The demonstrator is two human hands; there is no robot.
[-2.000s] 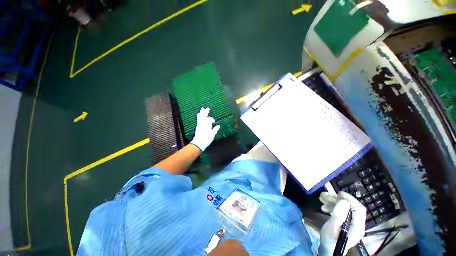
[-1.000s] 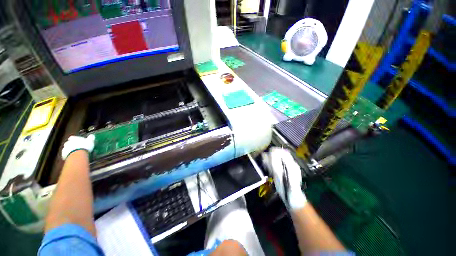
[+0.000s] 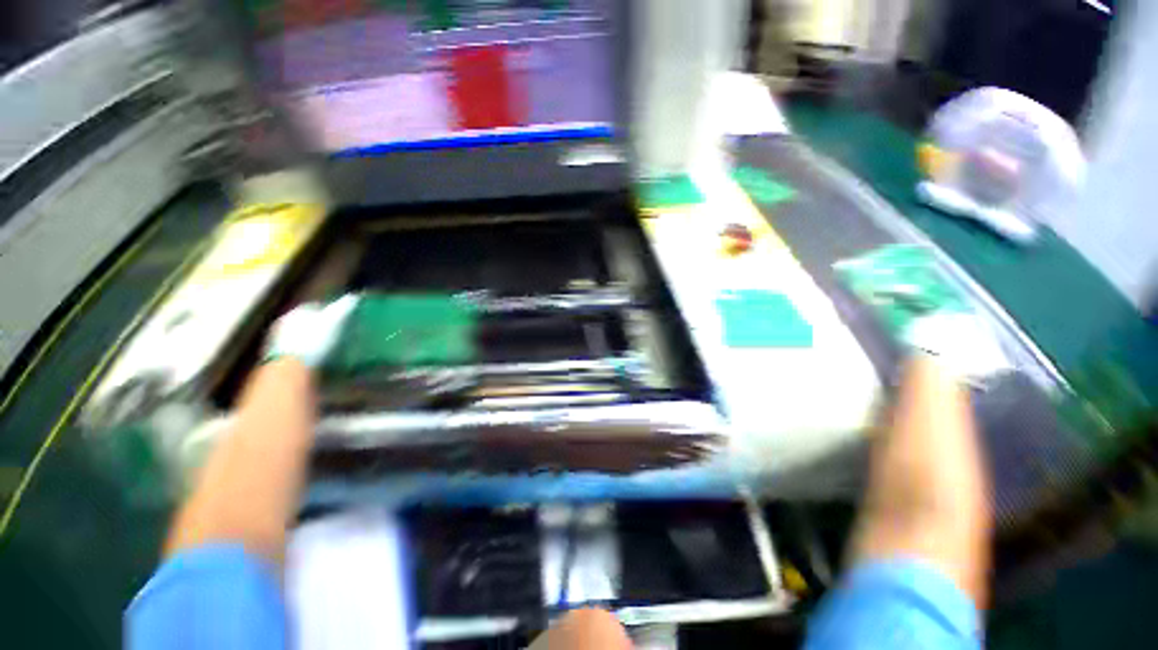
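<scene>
The frame is blurred by motion. A green circuit board (image 3: 409, 330) lies in the dark opening of the machine, at the left end of the metal rails. My left hand (image 3: 309, 333), in a white glove, is at this board's left edge with its fingers at the corner and appears to grip it. My right hand (image 3: 955, 343), also gloved in white, is over the grey belt at the right, at the near edge of another green board (image 3: 904, 282). Blur hides the right fingers and whether they grip that board.
A monitor (image 3: 432, 76) stands behind the opening. A green pad (image 3: 765, 319) and a small red button (image 3: 735, 238) are on the machine's right side. A keyboard (image 3: 479, 565) and white sheet (image 3: 346, 578) are below. A white fan (image 3: 1003, 159) stands at the back right.
The view has turned from the floor racks to the machine, then leftward. My right hand has moved from beside the shelf up to the board on the belt. My left hand stays at the machine's board.
</scene>
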